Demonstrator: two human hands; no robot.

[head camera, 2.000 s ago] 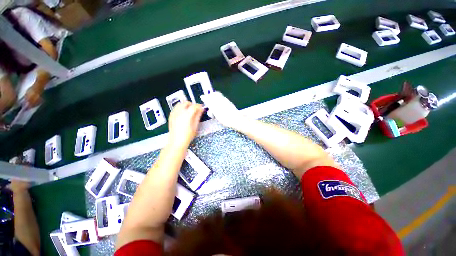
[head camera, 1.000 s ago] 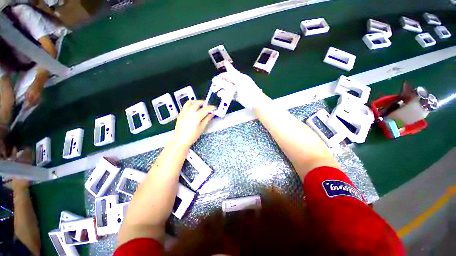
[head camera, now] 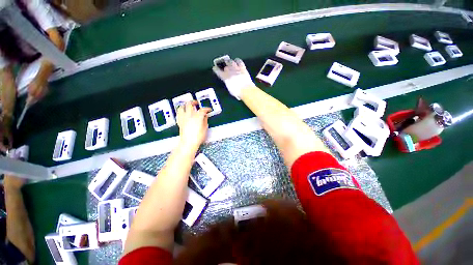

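My gloved right hand is on a white housing on the green belt; its fingers cover part of the frame. My bare left hand is at the near edge of the belt, its fingers over a second housing and touching or close to a third housing beside it. Whether the left fingers grip either one is hidden. More white housings stand in a row to the left on the belt.
Loose housings lie on the bubble wrap before me. A housing pile sits at right, beside a red tray with a metallic-topped bottle. Pale rails edge the belt. Other people's hands show at left.
The housing held between both hands is now down on the belt at the row's right end. My right hand has moved up and left to another housing. My left hand has shifted slightly.
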